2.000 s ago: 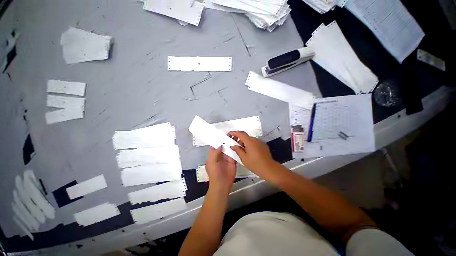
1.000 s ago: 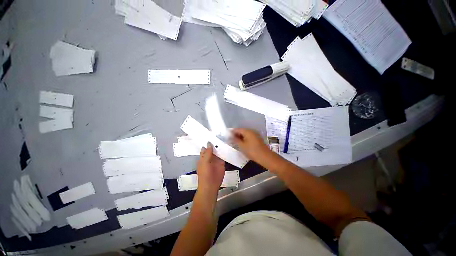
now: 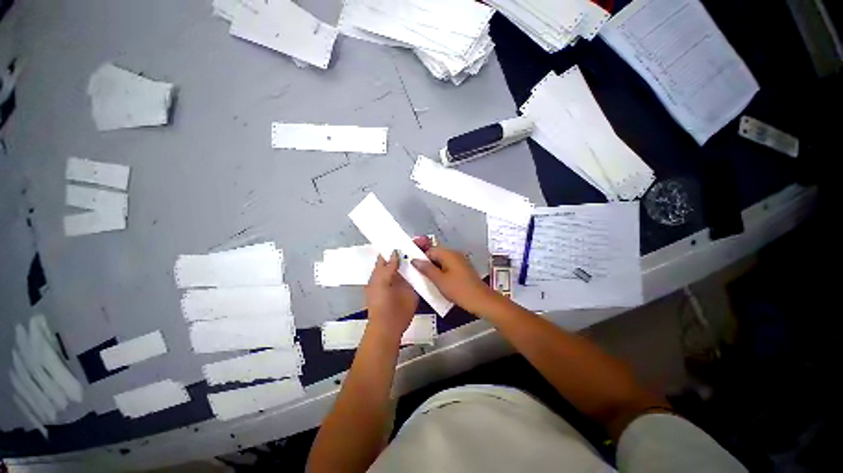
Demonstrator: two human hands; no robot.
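Observation:
A white cut strip [image 3: 374, 220] with a dark dot near its middle is held slantwise in both hands above the table. My left hand [image 3: 392, 294] grips its lower left edge. My right hand [image 3: 447, 275] has its fingers closed on the strip's right side near the dot. Whether it is one layer or several cannot be told. Another white strip [image 3: 342, 265] lies partly under the hands. A further strip [image 3: 344, 333] lies near the table's front edge, partly hidden by my left hand.
Left are overlapping strip stacks [image 3: 242, 303]. Ahead lies a dotted strip [image 3: 330, 139]. Right are a stapler [image 3: 487, 140], a slanting strip [image 3: 470, 187], a printed sheet [image 3: 601, 249] with a blue pen [image 3: 527, 249], a small red-and-white box [image 3: 500, 275] and a round clear dish [image 3: 668, 201].
A second, blurred white piece was raised by my right hand a second ago and no longer shows separately. Both hands are now together on the slanted strip. Earlier, the camera view shifted.

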